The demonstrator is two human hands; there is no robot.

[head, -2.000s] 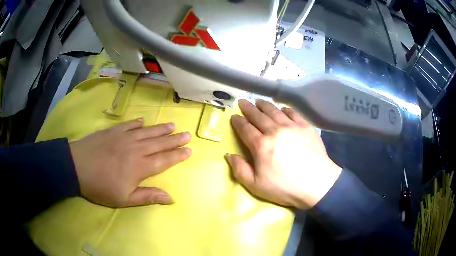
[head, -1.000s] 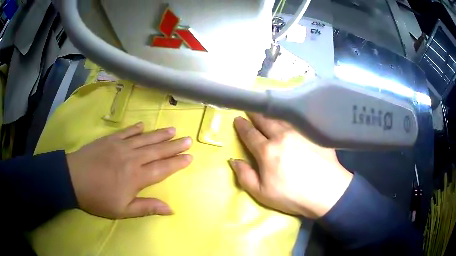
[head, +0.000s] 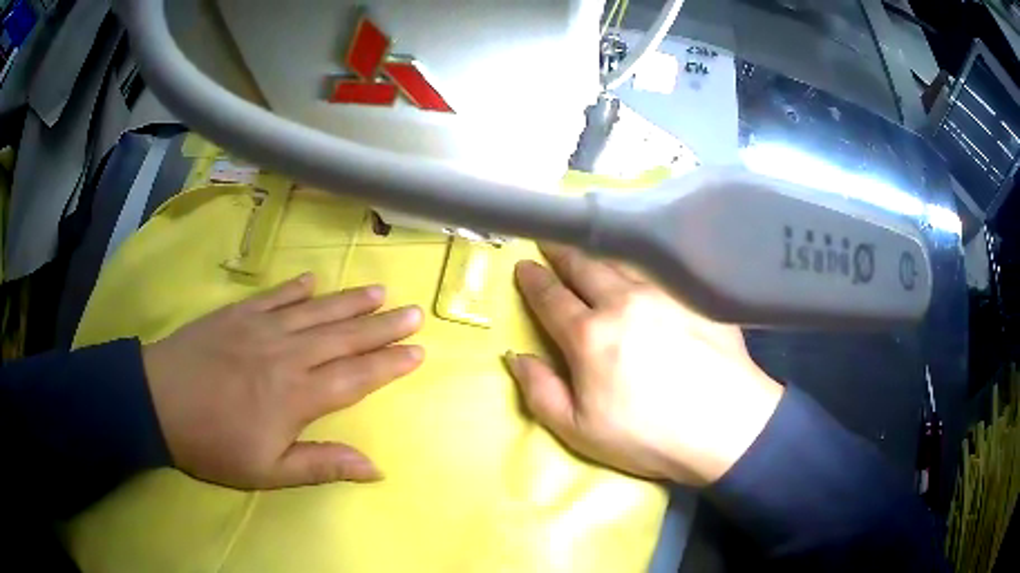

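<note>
A large yellow panel (head: pixel 425 492) lies under both hands and reaches up to the sewing head (head: pixel 503 67) with its red three-diamond badge. My left hand (head: pixel 285 381) lies flat on its left part, fingers spread. My right hand (head: pixel 643 364) lies on its right part, thumb apart; its upper fingertips are hidden behind the lamp. A narrow yellow strap end (head: pixel 465 293) lies on the panel between my hands, and another strap piece (head: pixel 255 241) lies above my left hand. The needle area is mostly hidden by the lamp arm.
The machine lamp (head: pixel 800 249) crosses above my right hand. Yellow strips (head: pixel 990 481) stand bundled at lower right, beside a small dark red tool (head: pixel 928 431). Grey-beige pieces (head: pixel 67 146) hang at upper left. A tilted grey screen (head: pixel 979 123) is at upper right.
The view has shifted since two seconds ago, so the lamp sits lower over the sewing head and hides my right upper fingertips. Both hands keep about the same place on the panel.
</note>
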